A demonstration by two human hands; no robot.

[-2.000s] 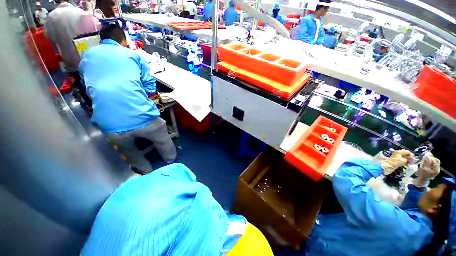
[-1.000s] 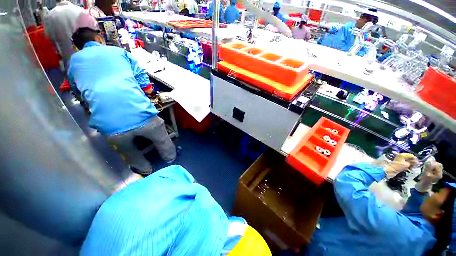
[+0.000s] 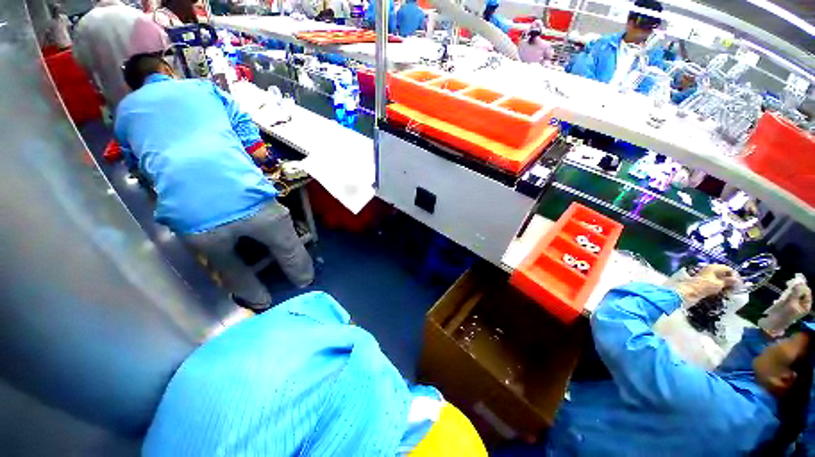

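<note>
Neither of my hands is in view; only my light blue sleeve and shoulder (image 3: 286,384) with a yellow front show at the bottom. Nearest in front of me stands an open brown carton (image 3: 500,353) with small pale bits inside. Above it, an orange-red compartment tray (image 3: 558,287) lies tilted at the bench edge, with small white parts in its pockets. Whether my hands hold anything is hidden.
A white bench machine (image 3: 447,192) bears stacked orange trays (image 3: 474,107). A seated person (image 3: 661,357) in blue works with gloved hands at right. Another person (image 3: 188,152) bends over a bench at left. A green conveyor (image 3: 617,201) runs behind. A blurred grey surface (image 3: 80,294) fills the left edge.
The person at left has shifted slightly left. The seated person's hands have moved farther apart. A person across the line has moved right and then turned. My sleeve has hardly moved.
</note>
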